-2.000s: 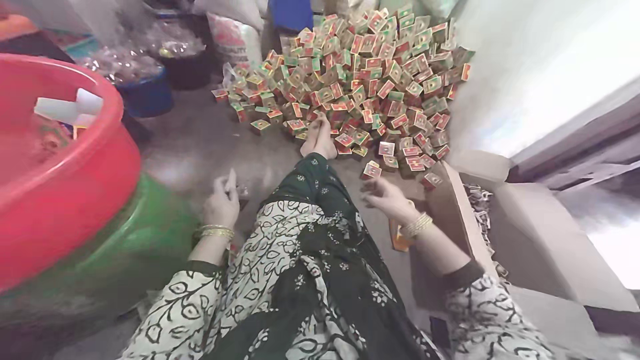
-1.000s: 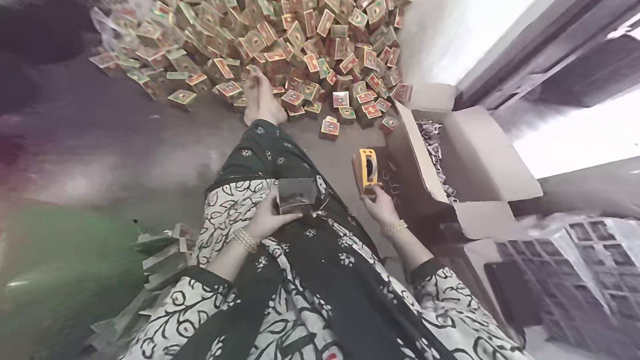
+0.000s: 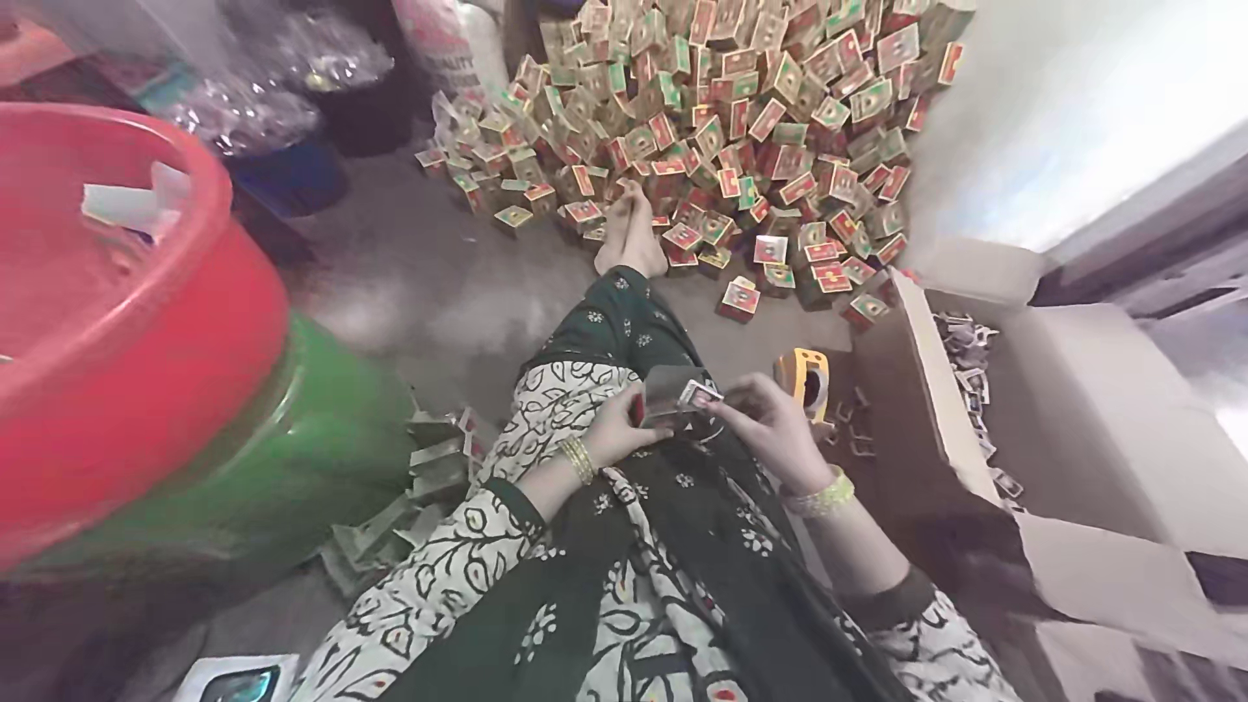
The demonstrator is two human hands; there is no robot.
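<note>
Over my lap, my left hand (image 3: pixel 624 426) holds a small carton (image 3: pixel 668 392) with a grey face and a bit of red at its left end. At the carton's right end, my right hand (image 3: pixel 775 424) pinches a small pale item (image 3: pixel 698 395) with a dark edge; whether it is inside the carton or in front of it I cannot tell. A yellow handheld tool (image 3: pixel 802 382) with a dark opening lies on the floor just beyond my right hand. Small dark pieces (image 3: pixel 860 419) lie near it.
A large heap of small printed boxes (image 3: pixel 741 117) spreads past my feet. To the right stands an open cardboard box (image 3: pixel 941 390) with many small pieces inside. A red tub (image 3: pixel 210 253) and a green drum (image 3: pixel 331 439) are at the left, flattened cartons (image 3: pixel 439 468) beside them.
My right hand has let go of the yellow tool, which it held a second ago, and has come to the carton in my left hand. The view has swung left.
</note>
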